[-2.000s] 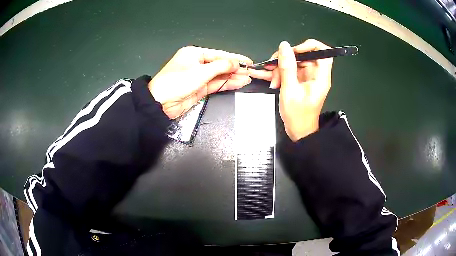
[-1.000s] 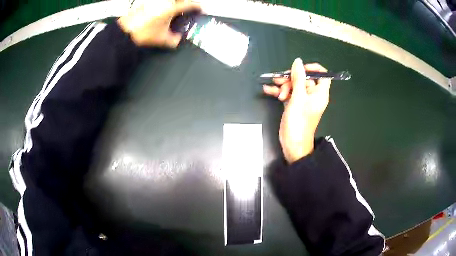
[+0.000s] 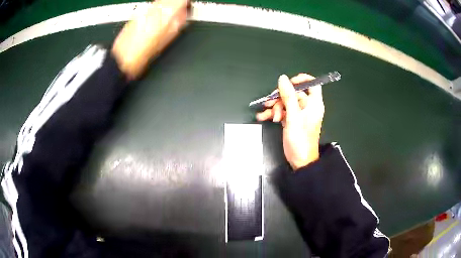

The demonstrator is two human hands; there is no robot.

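My right hand [image 3: 298, 118] holds the tweezers [image 3: 303, 86] pen-like, tips pointing left and a little down, above the dark green table. The adhesive pad sheet [image 3: 244, 206] lies flat below the tweezer tips, white at its far end and dark with thin rows at its near end. My left hand [image 3: 151, 38] is blurred at the top left, over the pale strip, its fingers cut off by the picture's top edge. Whether it holds anything cannot be seen. The handset is not visible.
The pale strip [image 3: 283, 26] curves along the table's far edge, with the brighter green conveyor belt [image 3: 303, 10] beyond it. The dark green tabletop [image 3: 167, 126] has glare at left. A brown box [image 3: 414, 241] stands low at the lower right.
My left hand carried the handset from the middle to the far edge, and the handset has gone from view. My right hand moved slightly left and nearer with the tweezers. The sheet sits lower in view.
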